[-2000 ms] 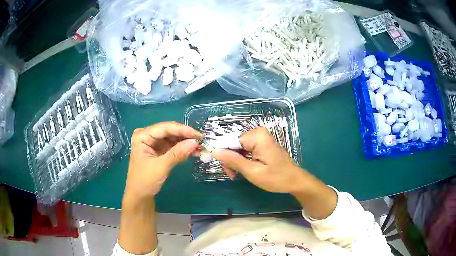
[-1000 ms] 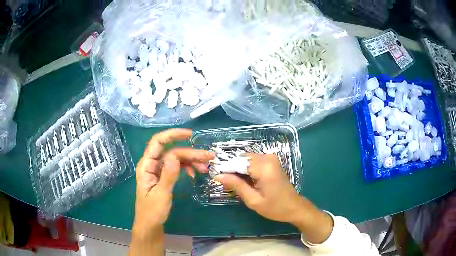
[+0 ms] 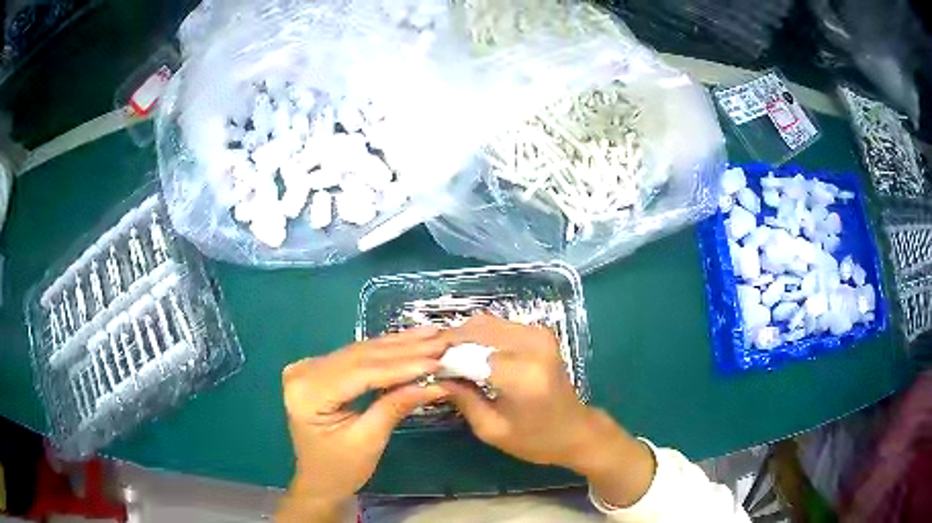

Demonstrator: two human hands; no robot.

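Note:
My right hand [image 3: 531, 393] is closed around a white tapered piece [image 3: 467, 361], which shows between its thumb and fingers. My left hand [image 3: 358, 403] meets it, with thumb and fingertips pinched together at a small shiny bit by the white piece; what exactly they pinch is too small and blurred to tell. Both hands are above the clear rod box [image 3: 577, 337], which holds many loose thin metal rods [image 3: 511, 308]. The hands hide the front left part of the box.
A clear blister tray [image 3: 210, 352] with two rows of pieces lies left. An open bag of white caps [image 3: 307, 174] and a bag of sticks [image 3: 572, 153] lie behind the box. A blue tray [image 3: 724, 306] of white pieces stands right, with a labelled clear lid [image 3: 766, 117] behind it.
My left hand was apart from the right with fingers spread a second ago; now its fingertips have come together against the right hand. The view has also shifted slightly.

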